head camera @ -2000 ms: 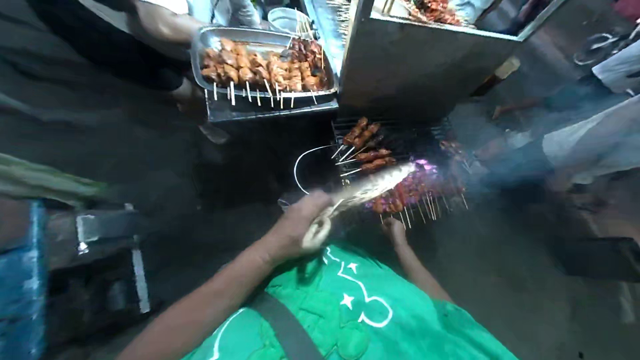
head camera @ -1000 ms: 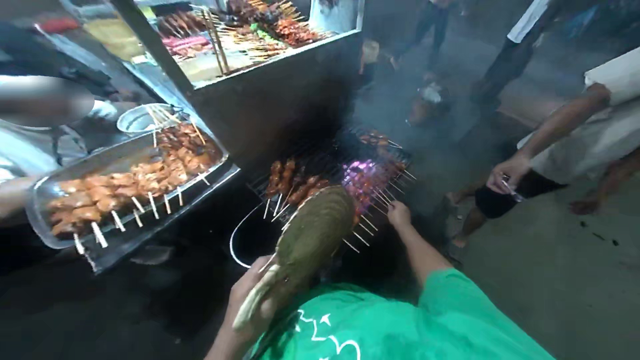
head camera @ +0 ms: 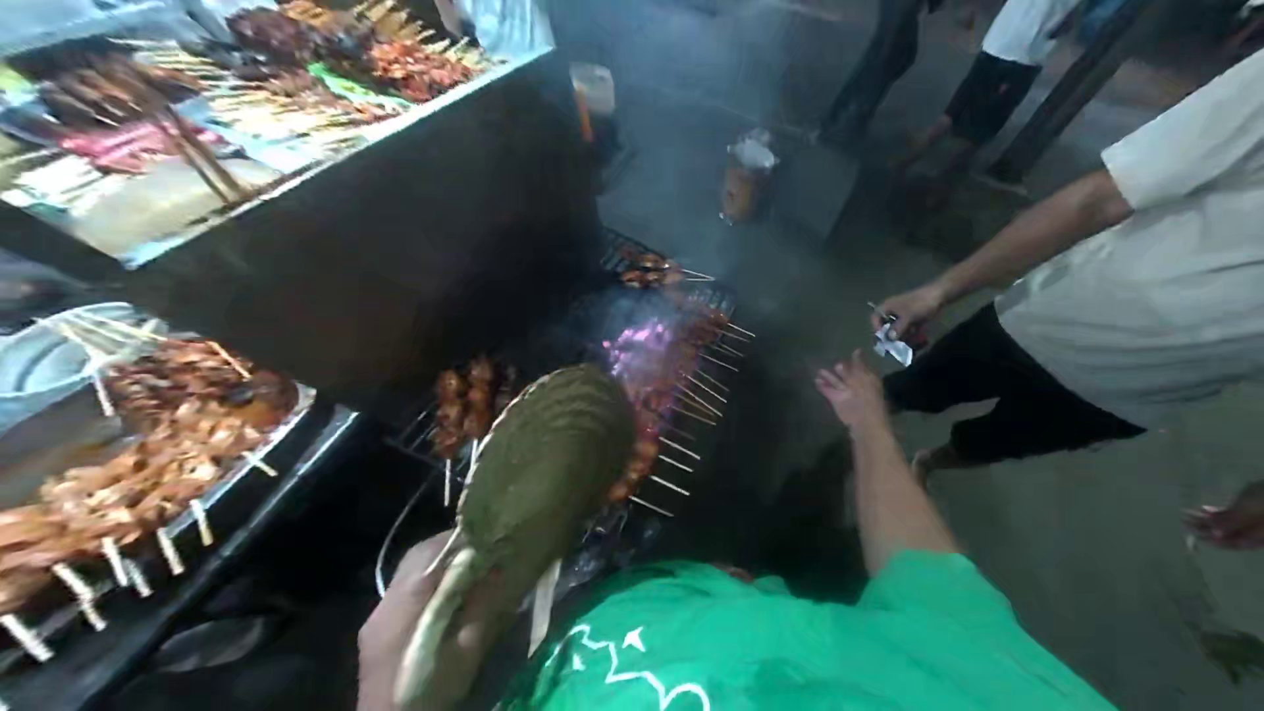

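Note:
My left hand (head camera: 434, 612), at the bottom, grips the handle of a woven hand fan (head camera: 548, 459), whose blade stands over the near part of a charcoal grill. Beyond the fan, skewered meat (head camera: 652, 405) lies in a row on the grill with its sticks pointing right, amid smoke and a pinkish glow. More meat skewers (head camera: 464, 400) lie at the grill's left side. My right hand (head camera: 851, 390) is held out to the right of the grill, fingers apart, with nothing seen in it. It is close to another person's hand (head camera: 910, 314), which holds a small whitish thing.
At left, a tray of skewered meat (head camera: 148, 464) stands beside a metal basin (head camera: 59, 365). A dark-sided stall (head camera: 395, 227) with more skewers rises behind the grill. A person in a pale shirt (head camera: 1175, 286) stands at right. A bucket-like container (head camera: 746, 178) is farther back.
My right hand has left the skewer sticks at the grill's edge and reached out right, toward the other person's hand. My left hand keeps the fan. The view has swung to the right.

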